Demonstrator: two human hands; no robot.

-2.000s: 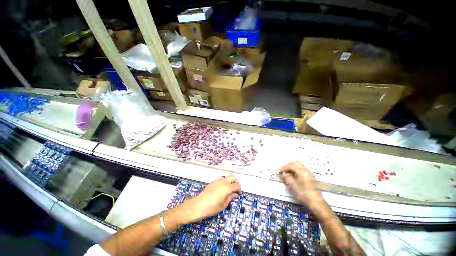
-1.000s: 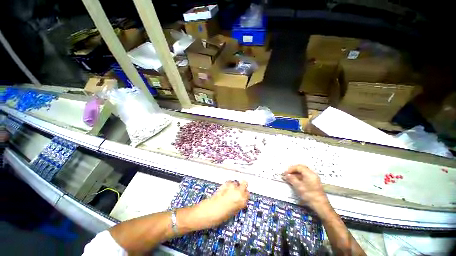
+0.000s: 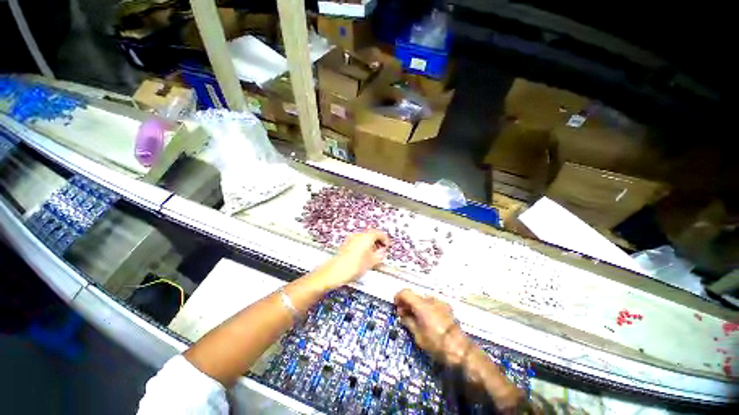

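Note:
A wide blue-and-silver circuit board panel (image 3: 348, 352) lies on the line track below the shelf. My left hand (image 3: 358, 255) is at the near edge of the pile of maroon parts (image 3: 348, 212), fingertips together; whether it holds a part cannot be told. My right hand (image 3: 428, 320) is over the upper part of the panel, fingers curled down; its fingertips are blurred and any part in them is hidden. Tiny pale parts (image 3: 539, 284) are scattered on the shelf right of the maroon pile.
A clear plastic bag (image 3: 243, 162) and a pink-purple roll or cup (image 3: 149, 142) stand left of the pile. Blue parts (image 3: 40, 101) lie far left, red parts (image 3: 628, 317) right. Another panel (image 3: 71, 212) is on the track at left. Cardboard boxes (image 3: 397, 138) are behind the shelf.
My left hand has moved from over the panel up to the maroon pile. My right hand has moved from the pale parts down and left over the panel. The view has tilted.

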